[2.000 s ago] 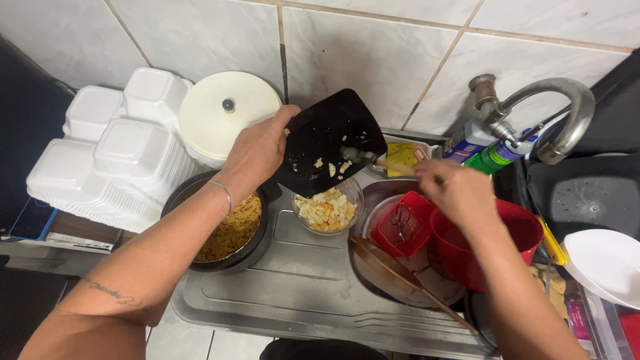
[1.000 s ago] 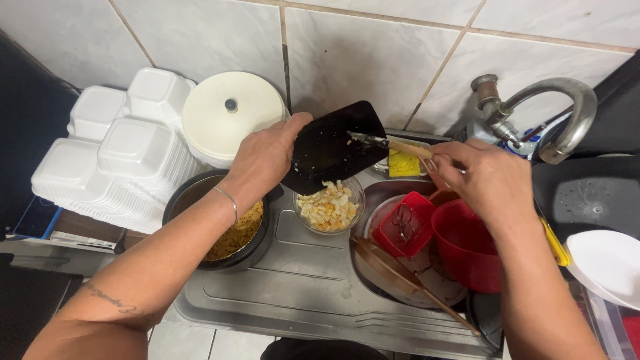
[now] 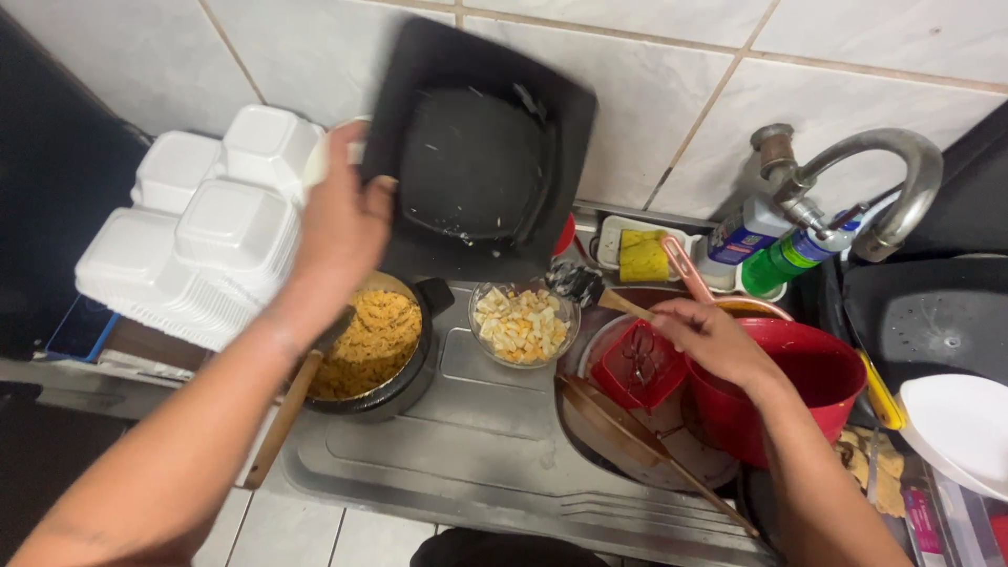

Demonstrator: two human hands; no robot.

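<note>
My left hand (image 3: pixel 346 209) grips the left edge of a black square plate (image 3: pixel 476 161), which is tilted up over the counter and has small pale scraps on its face. In my right hand (image 3: pixel 709 335) is the wooden handle of a spatula (image 3: pixel 576 283) with a dark, smeared head, near the plate's lower right corner. Below the plate stands a clear bowl of chopped pale and yellow pieces, seemingly egg (image 3: pixel 524 324). Left of the bowl, a dark pot (image 3: pixel 409 390) holds a yellow-orange crumbly food (image 3: pixel 374 339), with a wooden-handled utensil (image 3: pixel 283 421) resting in it.
Stacked white foam containers (image 3: pixel 236 228) stand at the left. The sink holds a red square bowl (image 3: pixel 642 366), a red pot (image 3: pixel 787 378) and a wooden spoon (image 3: pixel 622 425). Behind are a yellow sponge (image 3: pixel 642 253), bottles (image 3: pixel 787 260) and a faucet (image 3: pixel 906 150). A white plate (image 3: pixel 961 425) lies at the right.
The black plate has moved up and left from low over the clear bowl, and its face shows more fully. The spatula has come away from the plate, and its head is now lower, beside the bowl.
</note>
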